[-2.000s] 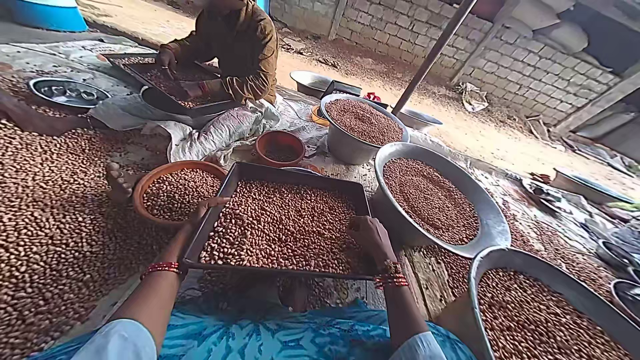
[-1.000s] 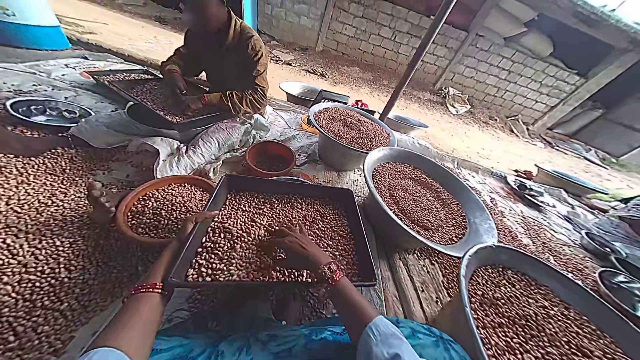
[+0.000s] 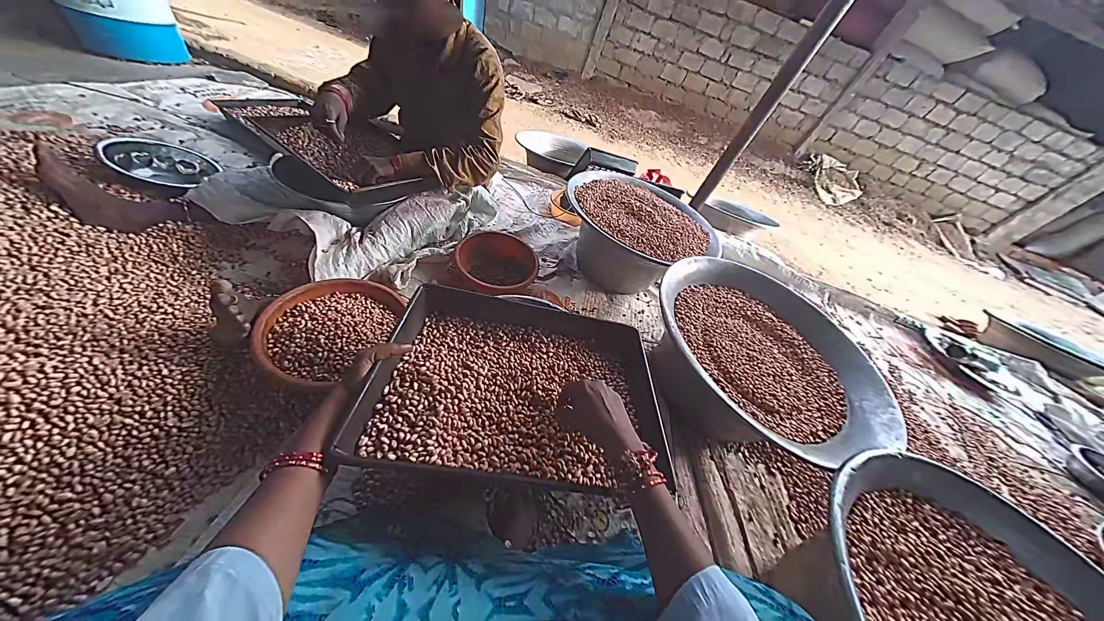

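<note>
A dark rectangular metal tray, filled with reddish-brown nuts or seeds, is in front of me. My left hand grips its left wall, thumb over the rim. Inside the tray, my right hand rests on the nuts at the right, fingers curled down; whether it holds any cannot be seen. Just beyond my left hand stands a terracotta-coloured bowl of nuts, and a smaller red-brown bowl with dark contents sits past the tray's far edge.
Metal basins of nuts stand at right: one far, one middle, one near. A large nut heap spreads at left. Across from me a person works over another tray. A slanting pole rises behind the basins.
My right hand went from the tray's right edge to the middle of the nuts, then back toward the right side, its fingers now curled. My left hand stays on the tray's left wall.
</note>
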